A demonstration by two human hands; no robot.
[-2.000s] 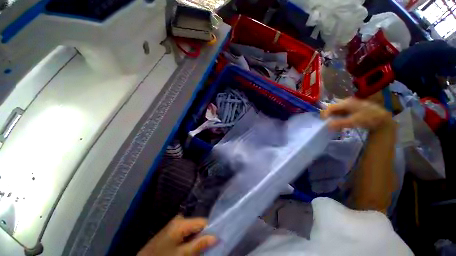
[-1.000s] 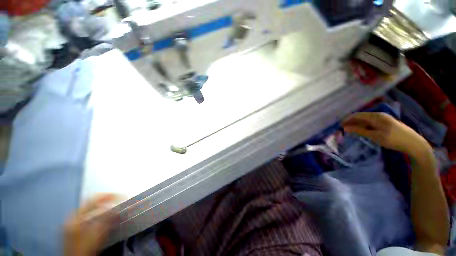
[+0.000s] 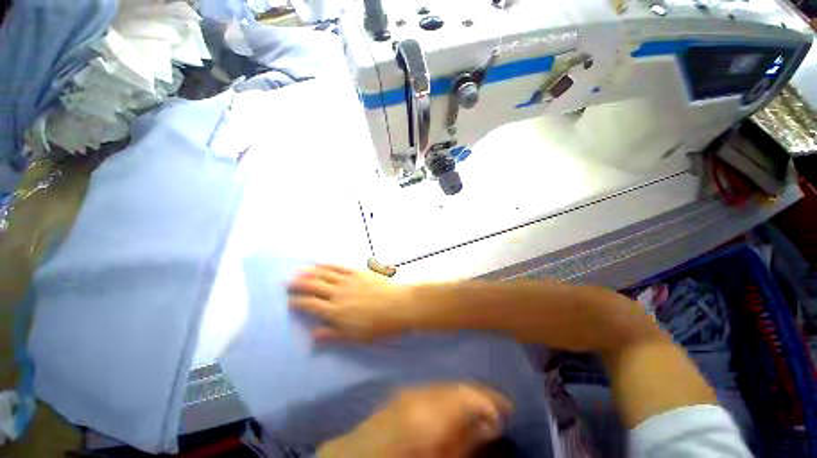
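Observation:
A light blue garment panel point(image 3: 278, 358) lies over the table's front edge, below the sewing machine's bed and hanging toward my lap. My right hand point(image 3: 349, 304) reaches across from the right and rests on this panel with its fingers spread. My left hand point(image 3: 430, 420) is blurred at the bottom, over the same panel; its grip cannot be made out. A stack of light blue panels point(image 3: 134, 268) lies at the left of the table. The presser foot and needle area point(image 3: 421, 170) has no blue cloth under it.
The white sewing machine point(image 3: 537, 80) stands at the back. A brass-coloured tab point(image 3: 381, 267) is at the bed corner, just above my right wrist. A blue basket point(image 3: 752, 304) with a strip bundle point(image 3: 694, 313) is at the right. Pale cloth pieces point(image 3: 125, 80) are heaped at the upper left.
The view has swung from the baskets to the machine and the left stack. My right hand has moved from the basket onto a blue panel at the table edge. My left hand has left the stack side.

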